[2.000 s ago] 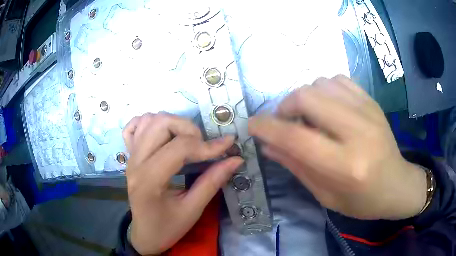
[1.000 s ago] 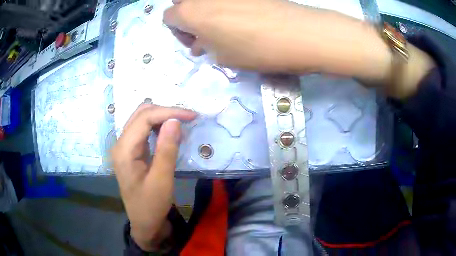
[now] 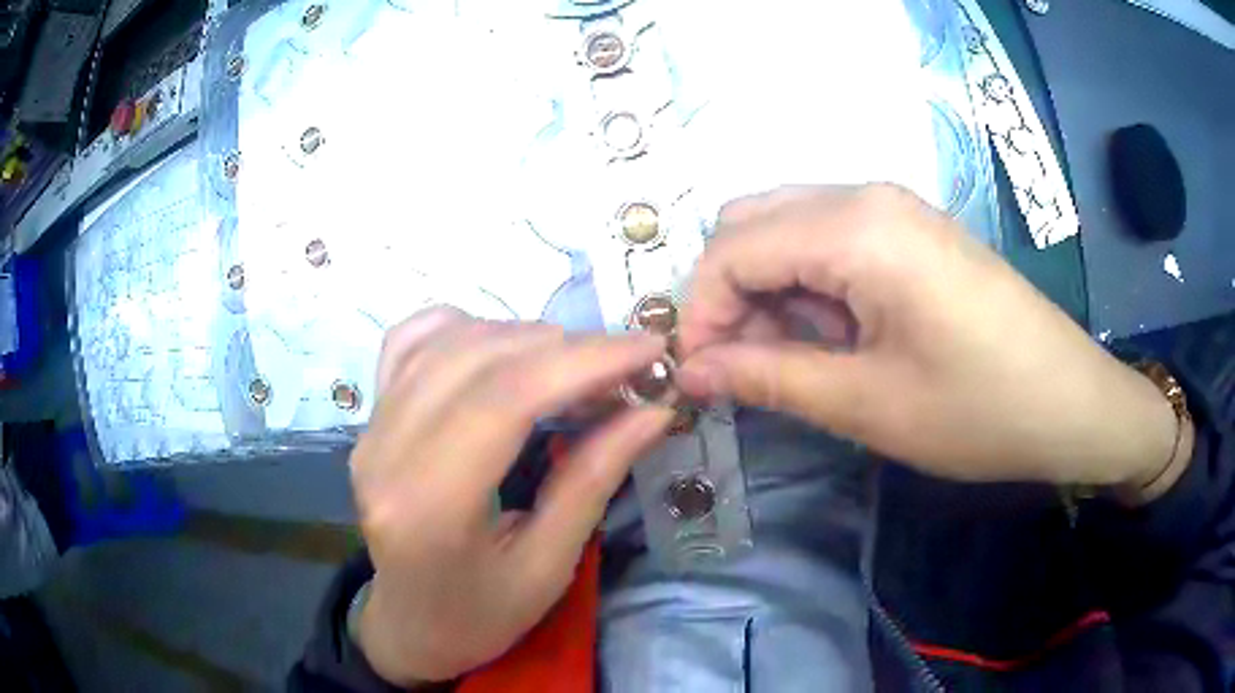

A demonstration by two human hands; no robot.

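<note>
A narrow silver-grey fixture bar [image 3: 704,525] lies across the clear tray [image 3: 447,271] and over its near edge toward my lap. Round components with copper or gold centres sit in several of its seats. A small round component [image 3: 653,379] with a silver rim shows over the bar, between the fingertips of both hands. My left hand [image 3: 494,467] pinches it from the left with thumb and index finger. My right hand [image 3: 880,345] meets it from the right, thumb tip at its edge. Fingers partly hide the bar's seats here.
More round components [image 3: 316,253] sit in the tray's left part. A smaller white patterned sheet [image 3: 136,318] is at far left, below a red-button panel [image 3: 126,117]. A spare bar [image 3: 1023,149] lies at upper right, beside a black oval object [image 3: 1147,183] on a grey surface.
My right hand has come back from the tray's upper left to the bar. My left hand has moved right, its fingers now closed at the round component. The camera view has shifted.
</note>
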